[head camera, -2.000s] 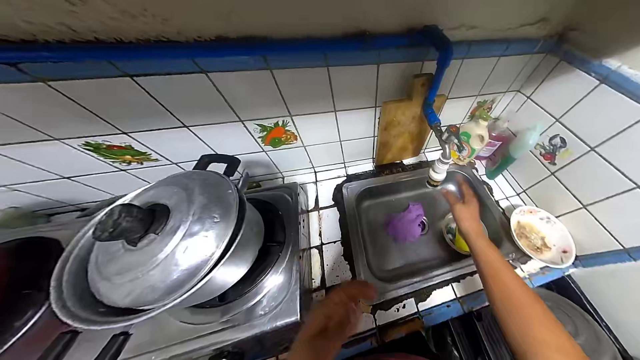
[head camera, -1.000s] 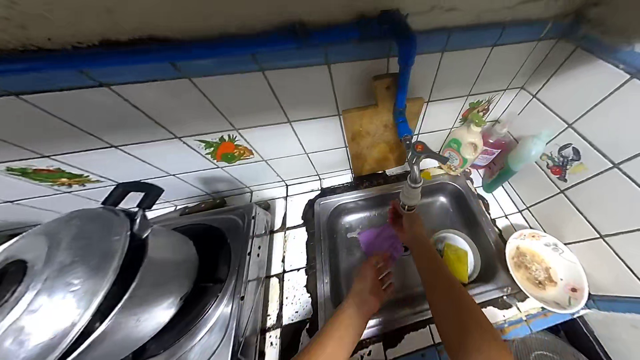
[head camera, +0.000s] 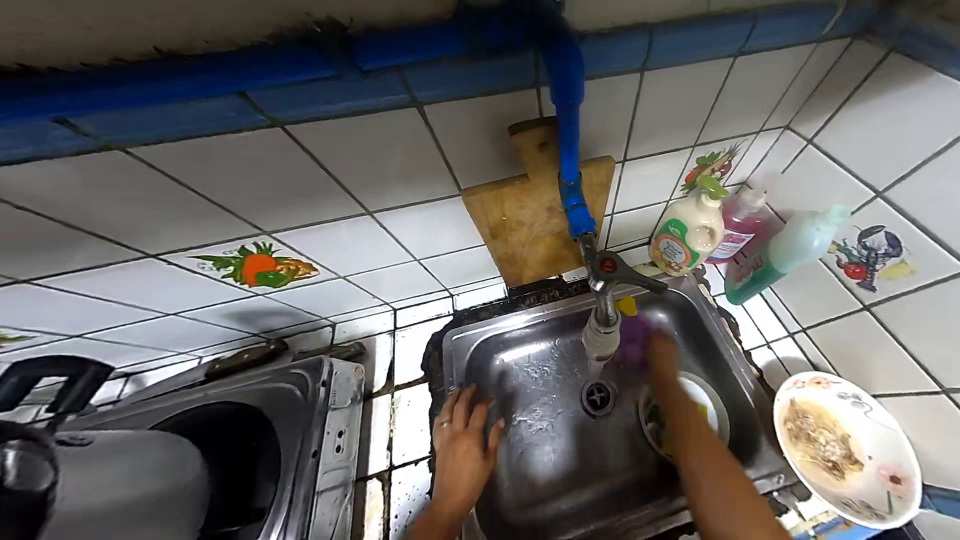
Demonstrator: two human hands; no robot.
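My right hand (head camera: pixel 661 360), blurred, is on a purple cloth (head camera: pixel 634 339) at the back right of the steel sink (head camera: pixel 547 465), just right of the running tap (head camera: pixel 602 330). My left hand (head camera: pixel 463 442) rests empty on the sink's left rim, its fingers apart. Under my right forearm a white bowl (head camera: pixel 712 409) stands in the basin, partly hidden, with something yellow in it. The drain (head camera: pixel 598 396) lies uncovered below the tap. A small yellow thing (head camera: pixel 626 306) shows behind the tap.
An oval floral dish (head camera: pixel 892 450) with food scraps sits right of the sink. Several soap bottles (head camera: pixel 686 232) stand at the back corner. A wooden cutting board (head camera: pixel 525 217) leans on the tiles behind the tap. Left are a stove (head camera: pixel 330 450), a knife (head camera: pixel 244 360) and a pot (head camera: pixel 127 480).
The purple cloth has moved from mid-basin to the back right with my right hand. My left hand has left the cloth for the left rim. The view has shifted.
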